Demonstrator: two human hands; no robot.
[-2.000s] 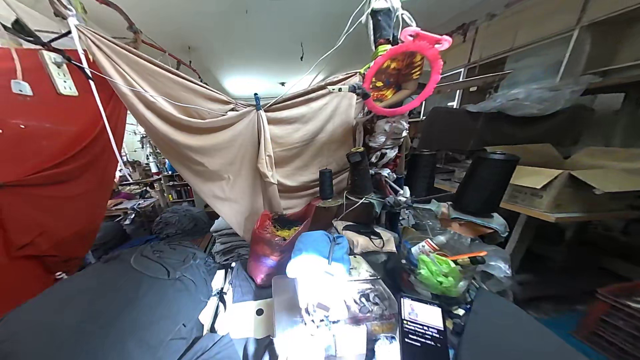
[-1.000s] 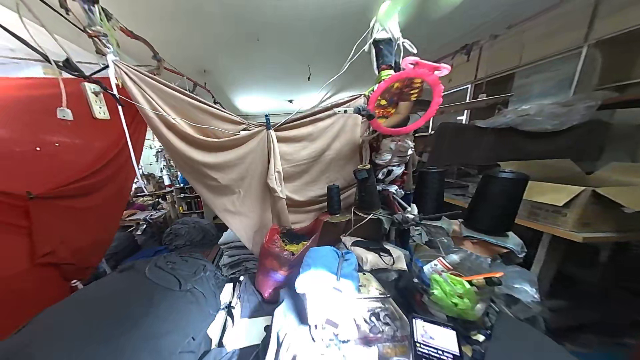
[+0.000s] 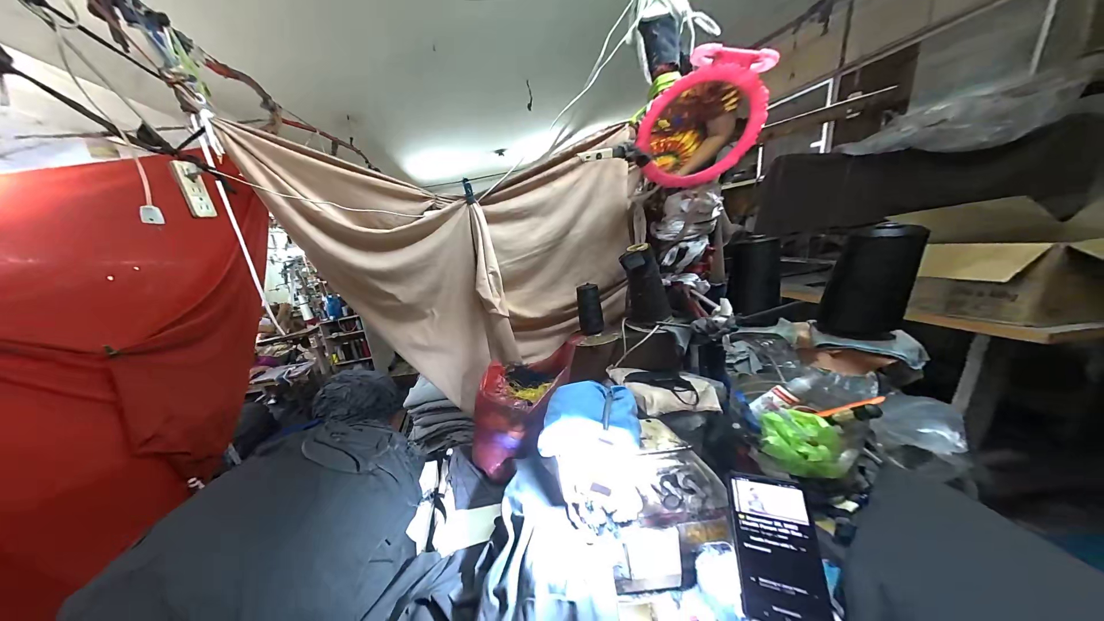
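Observation:
Neither my left hand nor my right hand shows in the head view. Dark grey fabric (image 3: 285, 517) spreads over the lower left, and more grey cloth (image 3: 509, 548) lies bunched at the bottom centre, beside a strongly lit, washed-out area. Behind that glare is a blue cloth item (image 3: 595, 410). A clear plastic case (image 3: 681, 487) with dark metal parts inside sits right of the glare. A smartphone (image 3: 780, 548) with a lit screen stands tilted at the lower right. The round pink-framed mirror (image 3: 649, 112) hangs above, reflecting part of a person in patterned clothing.
Black thread cones (image 3: 871, 280) stand at the right, near an open cardboard box (image 3: 992, 285). A red plastic bag (image 3: 500, 423) and folded grey cloth (image 3: 435, 418) sit behind the fabric. Beige cloth (image 3: 414, 276) and red cloth (image 3: 112, 345) hang across. A green bag (image 3: 802, 444) lies near the phone.
Bunched grey cloth now shows at the bottom centre, where a pale flat surface was seen two seconds ago. The view has turned somewhat left.

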